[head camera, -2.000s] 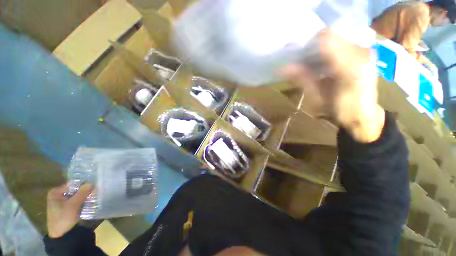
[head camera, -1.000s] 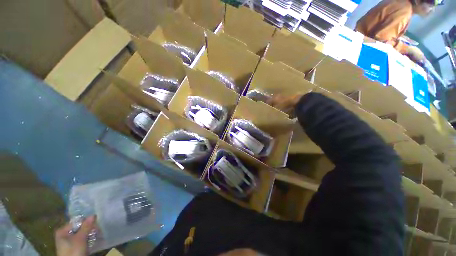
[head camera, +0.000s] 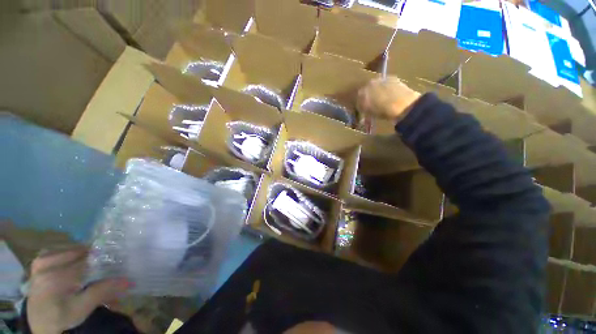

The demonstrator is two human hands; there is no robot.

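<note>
My left hand (head camera: 65, 287) holds an air column bag (head camera: 170, 235) by its left edge, at the lower left. The bag is clear and ribbed, with a white device and a thin white curved piece showing inside. My right hand (head camera: 385, 98) is over the box grid at a carton flap, beside a box with a bagged unit (head camera: 325, 109); its fingertips are partly hidden, and I cannot tell if they grip the flap. Several inner cartons hold bagged white units, such as one at the near edge (head camera: 294, 210) and one behind it (head camera: 312, 167).
Inner cartons without bagged units (head camera: 376, 238) lie to the right, with flaps standing up. Blue-and-white printed sleeves (head camera: 480, 27) lie at the far right. A large carton flap (head camera: 114, 98) stands at the left. Blue floor (head camera: 49, 176) shows beyond the workbench edge.
My left hand has raised its bag closer to the camera and the grid. My right hand earlier carried a bagged unit over the boxes; now it is at a flap and no bag shows in it.
</note>
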